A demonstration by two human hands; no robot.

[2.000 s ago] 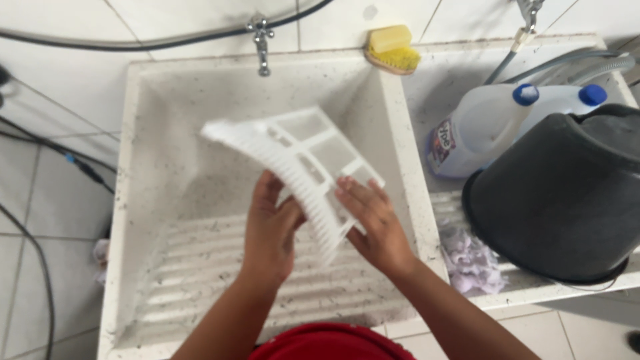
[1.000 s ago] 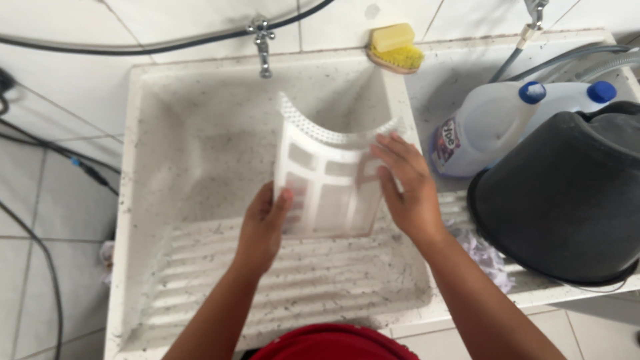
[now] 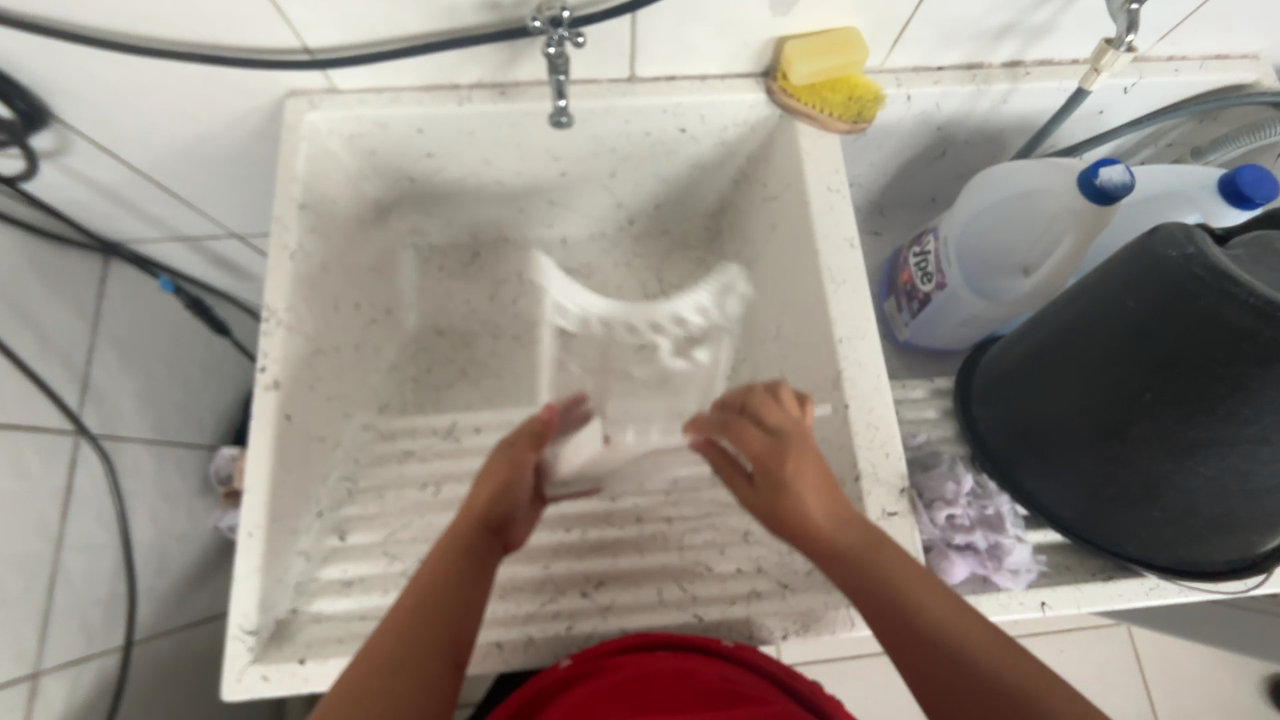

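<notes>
A white plastic mesh filter frame [image 3: 640, 350], blurred by motion, is held over the basin of a speckled laundry sink [image 3: 855, 380]. Its curved, ribbed edge faces the tap. My left hand [image 3: 520, 475] grips its lower left corner, thumb and fingers around the edge. With bent fingers my right hand [image 3: 765, 455] holds the lower right corner. Beneath both hands lies the ridged washboard slope [image 3: 430, 570] of the sink. Bits of dark debris dot the basin.
A chrome tap [image 3: 560, 75] juts over the back rim. Yellow soap [image 3: 825, 55] rests on a scrubbing brush [image 3: 840, 100] at the back right. Rightward are plastic jugs [image 3: 1010, 240], an upturned black bucket [image 3: 1120, 400] and a crumpled lilac cloth [image 3: 970, 520]. Black cables [image 3: 110, 460] run at left.
The filter frame has turned from a slanted position so that its curved edge faces the tap. My right hand has moved down from its upper right side to its lower right corner.
</notes>
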